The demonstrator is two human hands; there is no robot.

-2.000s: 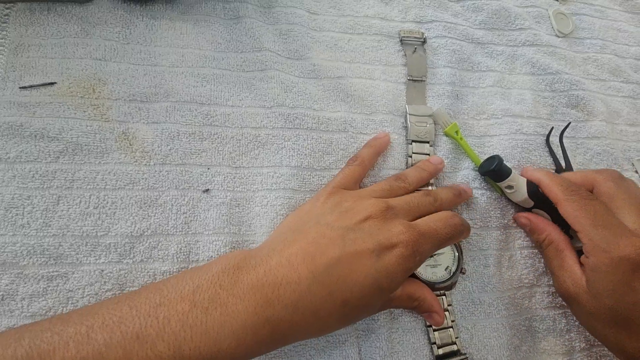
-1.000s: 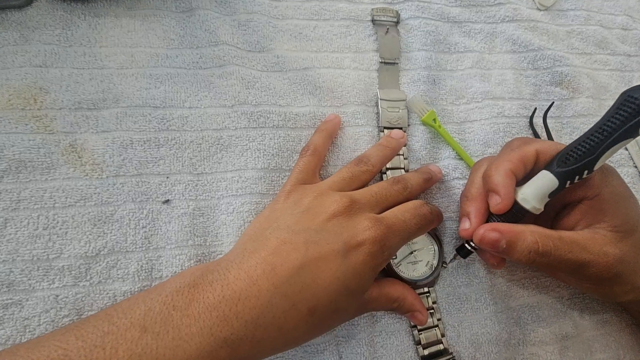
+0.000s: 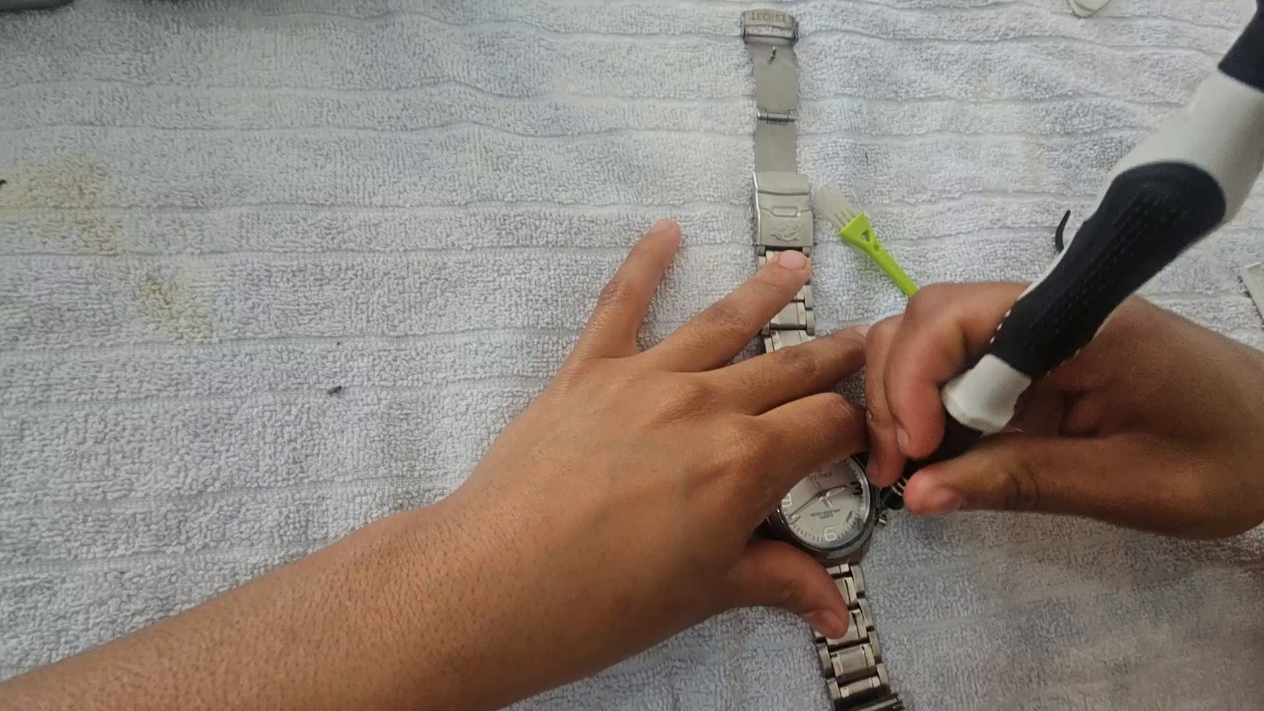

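Observation:
A metal wristwatch (image 3: 829, 509) lies face up, its steel bracelet stretched out above and below the case. Across its upper part rests my left hand (image 3: 681, 434), fingers spread, covering part of the dial and pressing on the bracelet, with the thumb on the lower links. My right hand (image 3: 1047, 425) grips a screwdriver (image 3: 1116, 257) with a black and white handle, tilted, its lower end at the right edge of the case by the crown side. The screwdriver's tip is hidden by my fingers and the case.
A white ribbed towel (image 3: 247, 247) lies under everything. A small green brush (image 3: 879, 252) with pale bristles is right of the clasp, partly behind my right hand. One dark curved tip of the tweezers (image 3: 1062, 231) shows beyond that hand. A dark speck (image 3: 334, 389) lies at left.
My right hand has brought the screwdriver from above right of the watch down to the case's edge, turning it so the handle points up and right. My left hand stays on the watch.

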